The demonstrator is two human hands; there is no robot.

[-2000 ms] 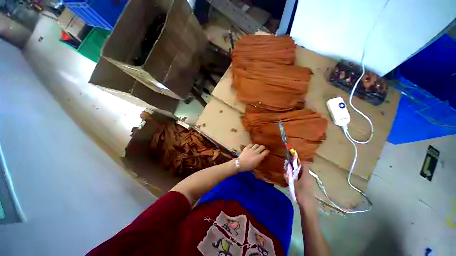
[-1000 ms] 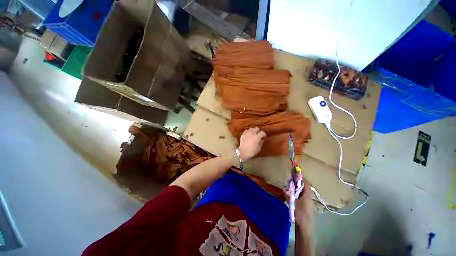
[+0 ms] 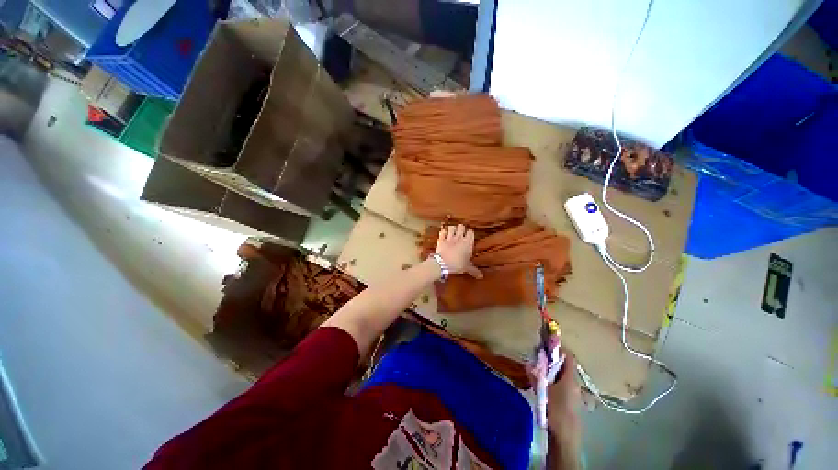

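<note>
Rust-brown fabric strips point(image 3: 464, 184) lie in overlapping stacks on the cardboard table cover point(image 3: 386, 250). My left hand point(image 3: 456, 251) rests on the left part of the nearest stack, fingers spread a little; whether it grips a strip cannot be told. My right hand point(image 3: 549, 367) holds scissors point(image 3: 542, 298) by handles wrapped in pink-white cloth, blades pointing away from me at the stack's right front edge. More brown strips lie along the table's front edge, by the blue cloth point(image 3: 450, 372) on my lap.
A low carton point(image 3: 241, 307) with a crumpled brown heap stands left of the table. A tall open carton point(image 3: 308, 119) stands beyond it. A dark tray of brown bits point(image 3: 617, 163) and a white box point(image 3: 587, 218) with a looping cord lie on the right. A white panel point(image 3: 570, 64) borders the far side.
The view has shifted. The nearest stack's front part now lies flatter and straighter. My left hand has moved onto the stack's left part. The scissors remain in my right hand.
</note>
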